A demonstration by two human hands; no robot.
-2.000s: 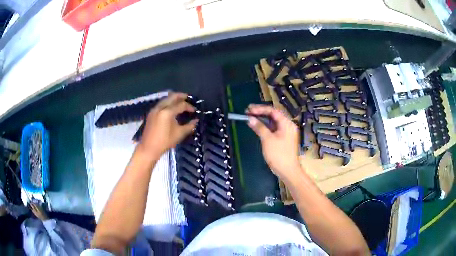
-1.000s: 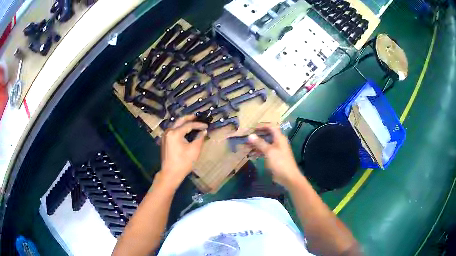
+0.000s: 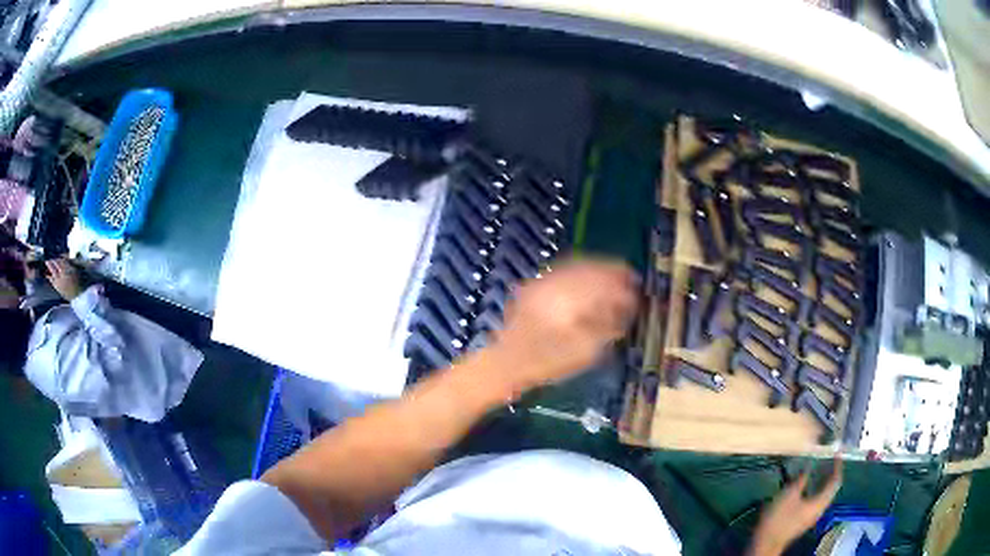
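Observation:
Rows of black assembled handles point(image 3: 769, 262) with small silver spots lie on the cardboard sheet point(image 3: 727, 421). Two slanted rows of black shaft sub-assemblies point(image 3: 447, 285) with silver tips lie left of my left hand. Plain black covers point(image 3: 375, 127) lie nested on the white sheets point(image 3: 309, 250). My left hand point(image 3: 575, 315) is blurred between the sub-assembly rows and the cardboard, fingers curled; whether it holds something cannot be told. My right hand point(image 3: 801, 508) is low at the right, in front of the bench edge, fingers apart, with nothing visible in it.
A light-blue basket point(image 3: 128, 163) of silver pins stands far left. A grey-white machine point(image 3: 917, 358) stands right of the cardboard, with black parts beyond it. A pale shelf point(image 3: 543, 24) runs along the back. Another person's sleeve point(image 3: 109, 353) shows at lower left. A blue crate point(image 3: 858, 532) is at lower right.
The view has swung back left. Both hands have left the cardboard's front part: my left hand moved towards the sub-assembly rows, my right hand dropped away to the lower right and no longer shows a black part.

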